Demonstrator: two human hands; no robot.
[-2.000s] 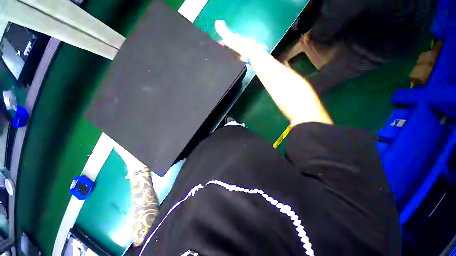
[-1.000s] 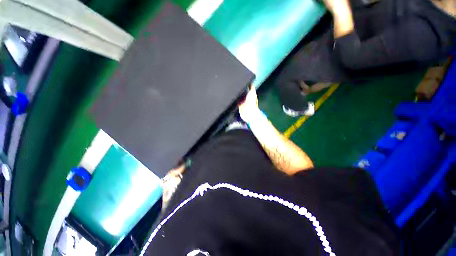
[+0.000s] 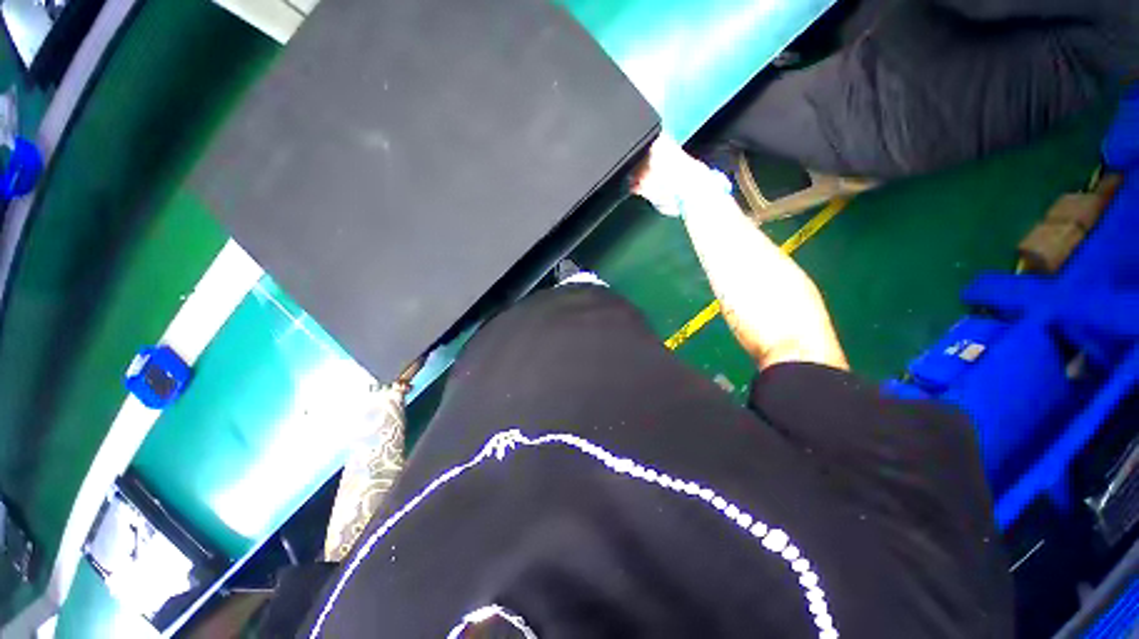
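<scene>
A large matte black stack of sheets or trays (image 3: 431,162) lies over the green bench top (image 3: 718,56), at an angle, its side edge facing me. Its lower layers are in deep shadow. My right hand (image 3: 668,175) grips the near right corner of the stack, with the fingers partly hidden by the edge. My left hand (image 3: 397,385) is at the near left corner, its fingers mostly hidden at the stack's edge. A patterned sleeve or tattoo covers my left forearm.
A person in dark clothes (image 3: 924,94) sits at upper right on a beige stool (image 3: 799,200). A blue rack (image 3: 1049,375) and brown boxes (image 3: 1068,229) are at right. A blue device (image 3: 157,376) sits on the bench's pale frame. A laptop (image 3: 144,549) lies at lower left.
My right hand moved from the stack's far right side to its near corner. The left hand shifted onto the near left corner. The stack sits higher in view, and the other person's posture changed.
</scene>
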